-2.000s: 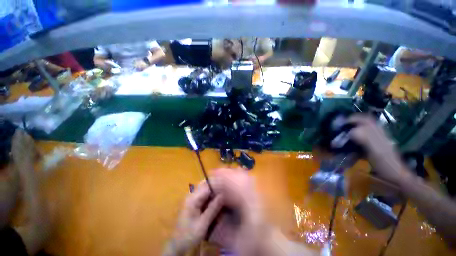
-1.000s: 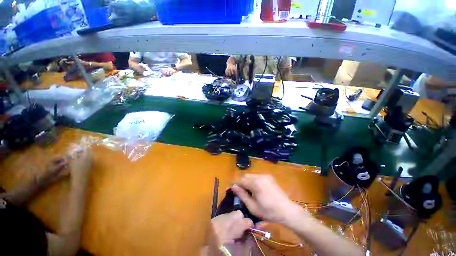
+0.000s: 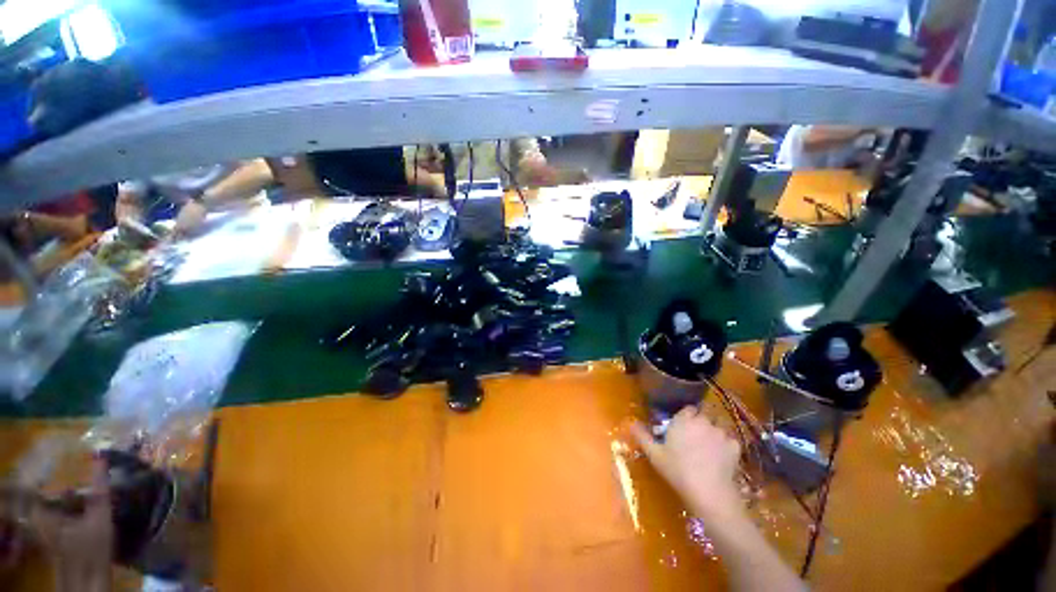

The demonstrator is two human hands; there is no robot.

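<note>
My right hand (image 3: 695, 457) is right of centre, its fingers at the silver block under a round black housing (image 3: 683, 350) and seemingly gripping it. This unit has a pale outer side and thin red and dark wires. A second round housing (image 3: 829, 368) stands to its right, with a silver block and a dark cord. At the lower left edge, a blurred hand (image 3: 79, 538) is at a dark housing (image 3: 139, 503) beside an upright black stick. I cannot tell whether that hand is my left hand or another person's.
A heap of black plastic parts (image 3: 481, 312) lies on the green strip (image 3: 307, 330). A clear bag (image 3: 180, 364) lies at left. More units stand across the strip and at right. A metal shelf (image 3: 521, 106) crosses overhead, with an upright post at right. People's arms show opposite.
The view has turned right. The housing both my hands held is gone from the centre. My right hand has moved right to another unit. A dark housing now shows at the lower left.
</note>
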